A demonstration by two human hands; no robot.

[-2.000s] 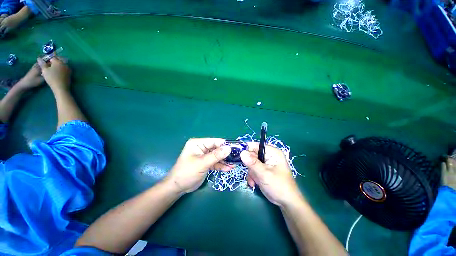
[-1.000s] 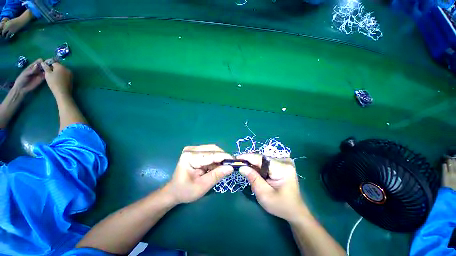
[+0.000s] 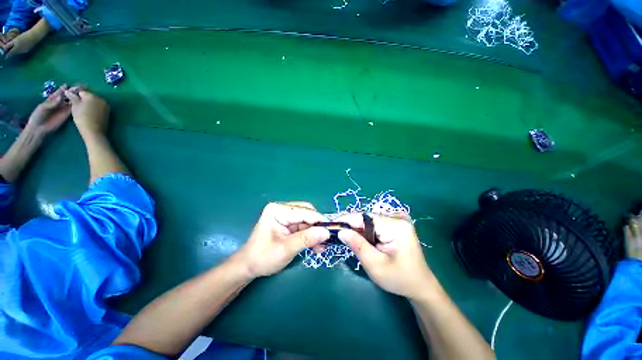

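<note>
A small dark housing [image 3: 336, 230] is held edge-on between the fingers and thumbs of both hands, near the middle of the view. My left hand [image 3: 283, 239] grips its left end. My right hand [image 3: 388, 252] grips its right end and also holds a slim dark tool [image 3: 369, 228], foreshortened between the fingers. The fingers cover much of the housing. A tangled heap of white strands [image 3: 325, 256] lies on the worktop under and behind both hands.
A black desk fan [image 3: 538, 254] stands at right. Dark units lie on the green strip at right [image 3: 540, 140] and left [image 3: 114, 74]. Another white heap [image 3: 500, 27] lies across. A person in blue [image 3: 77, 260] works at left; another person's sleeve [image 3: 616, 313] is at right.
The housing has turned from face-up to edge-on, and the tool has tilted from upright to foreshortened. The units and white specks on the strip have moved right.
</note>
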